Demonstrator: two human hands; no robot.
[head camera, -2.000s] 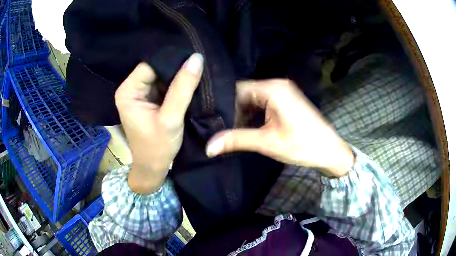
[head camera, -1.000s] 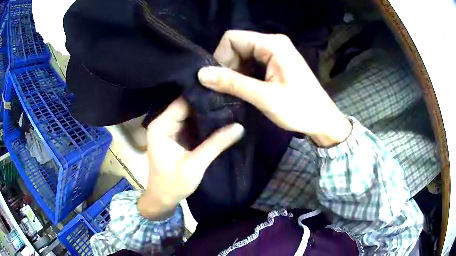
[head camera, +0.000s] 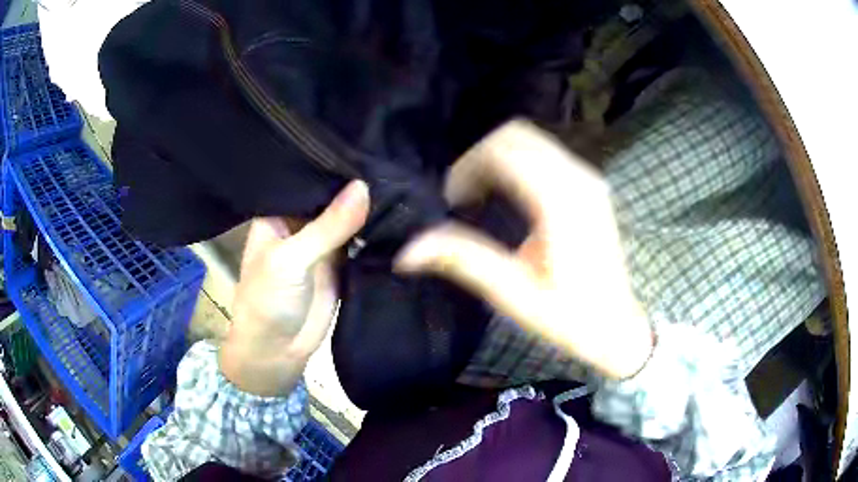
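Note:
A dark garment (head camera: 188, 141) with brown-orange topstitching hangs from the white table's edge over my lap. My left hand (head camera: 292, 292) holds a fold of it, thumb on top beside the stitching and fingers partly hidden under the cloth. My right hand (head camera: 555, 254) is blurred, just right of the left; its thumb and fingers are around the bunched cloth. Whether they press it firmly is hard to tell. A small pale spot shows on the cloth between the hands.
Blue plastic baskets (head camera: 89, 235) stand at the left, with small items below them. The curved wooden edge (head camera: 800, 160) of the white table runs down the right. A checked cloth (head camera: 715, 216) covers my lap at the right, with purple cloth (head camera: 489, 442) at the bottom.
My left hand has moved up and left and now pinches the fold. My right hand has moved lower and slightly right. The garment's stitched part has shifted left and down.

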